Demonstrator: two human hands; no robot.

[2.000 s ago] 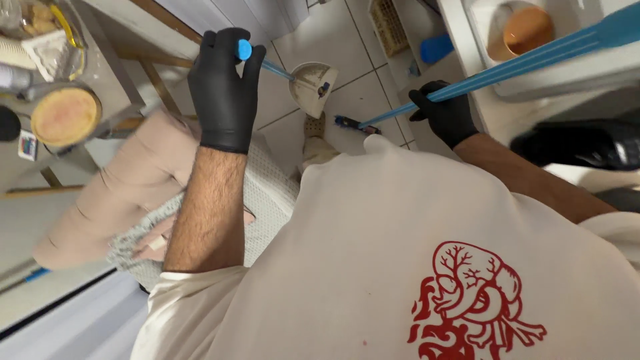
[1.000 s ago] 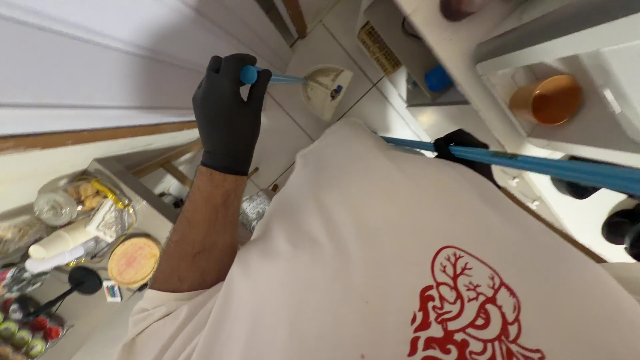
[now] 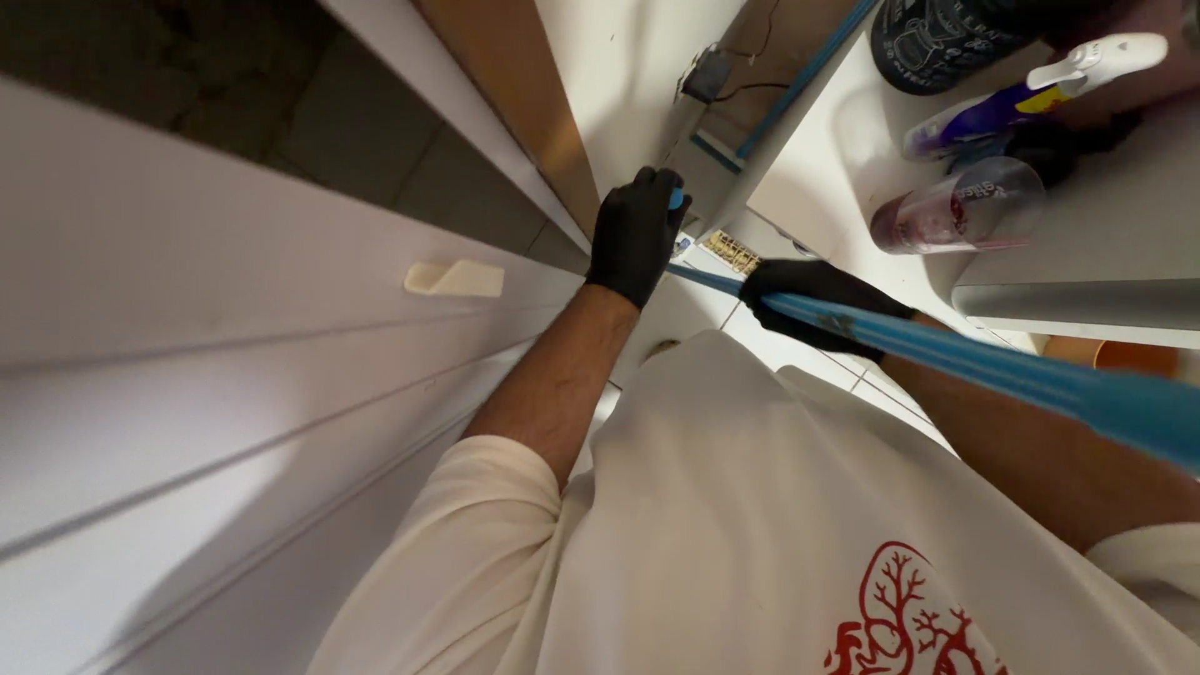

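My left hand [image 3: 637,234], in a black glove, is closed around the blue-tipped handle [image 3: 676,198] of a dustpan; the pan itself is mostly hidden below the hand. To its right, my black-gloved right hand [image 3: 816,305] grips a long blue pole [image 3: 937,352], which slants from the floor up past the right edge of view. The far end of the pole lies low near the left hand, and what is on it cannot be made out.
A white door [image 3: 234,394] with a pale handle [image 3: 455,278] fills the left, beside a wooden frame [image 3: 525,84]. On the right, a white counter [image 3: 816,187] bears a dark tub [image 3: 937,42], a spray bottle [image 3: 994,117] and a clear cup [image 3: 966,211]. A woven basket [image 3: 733,251] is on the tiled floor.
The view has swung strongly toward the door and counter. The dustpan's pan, plain in both earlier frames, is now mostly out of sight. Both hands keep their holds.
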